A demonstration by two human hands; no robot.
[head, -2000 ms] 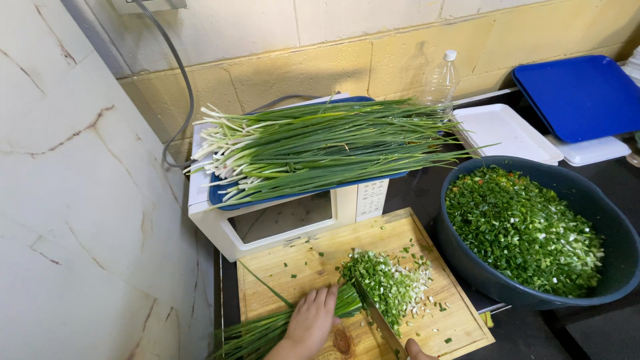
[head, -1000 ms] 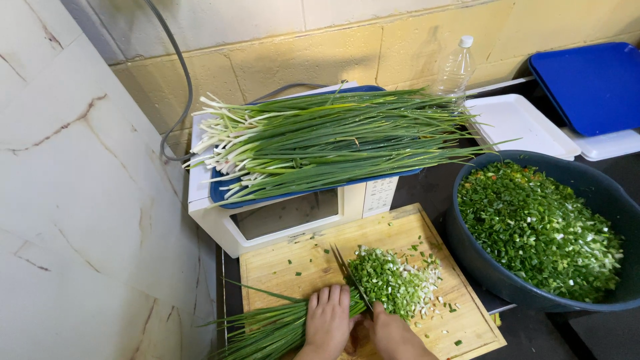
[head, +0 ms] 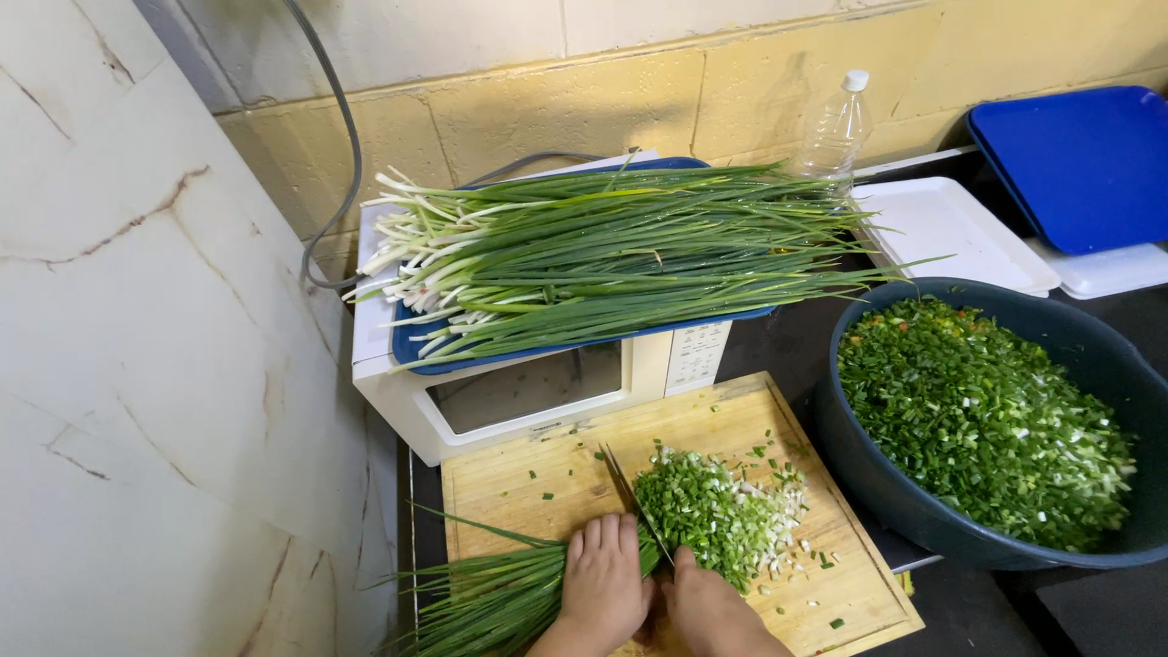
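My left hand presses down on a bunch of green onions lying across the wooden cutting board. My right hand grips a kitchen knife, its blade at the cut end of the bunch, close beside my left fingers. Right of the blade lies a heap of chopped green onion, green near the knife and whiter farther right, with bits scattered on the board. The knife's handle is mostly hidden in my right hand.
Whole green onions lie on a blue tray atop a white microwave. A dark tub of chopped greens stands right of the board. Behind are a plastic bottle, white trays and a blue tray. A marbled panel rises at left.
Since the oldest frame, my right hand and the knife have moved left, closer to my left hand. Both hands keep their hold on the knife and the bunch.
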